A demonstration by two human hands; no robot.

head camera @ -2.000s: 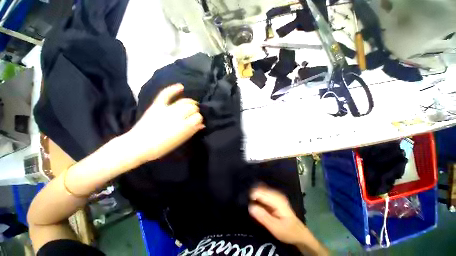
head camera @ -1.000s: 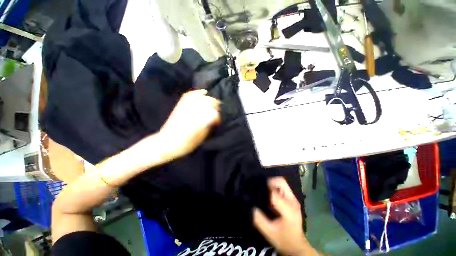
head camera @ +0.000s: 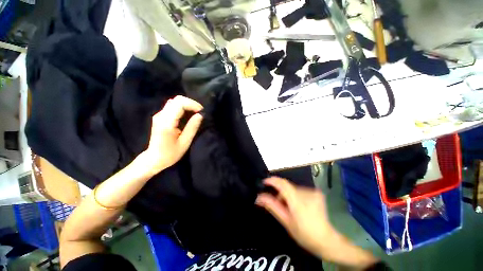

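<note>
The black garment (head camera: 212,153) lies heaped on the white table left of its bare part and hangs over my lap. Its upper end is under the presser foot area (head camera: 226,62) of the sewing machine. My left hand (head camera: 175,132) rests on the garment, thumb and index finger curled with a small gap between them; whether cloth is pinched is unclear. My right hand (head camera: 294,206) is at the garment's right edge near the table's front edge, fingertips at the cloth, slightly blurred. A tan-yellow block (head camera: 247,68) sits right of the needle area.
Shears (head camera: 365,92) lie on the white table (head camera: 296,132), with a wooden-handled tool (head camera: 379,42) and black scraps (head camera: 292,57) beyond. A red basket (head camera: 418,198) sits on a blue crate (head camera: 365,206) at the lower right. Another blue crate (head camera: 34,225) is lower left.
My left hand has moved back from the needle area, and its fingers have loosened. My right hand has moved slightly up along the garment's edge. The view has shifted slightly.
</note>
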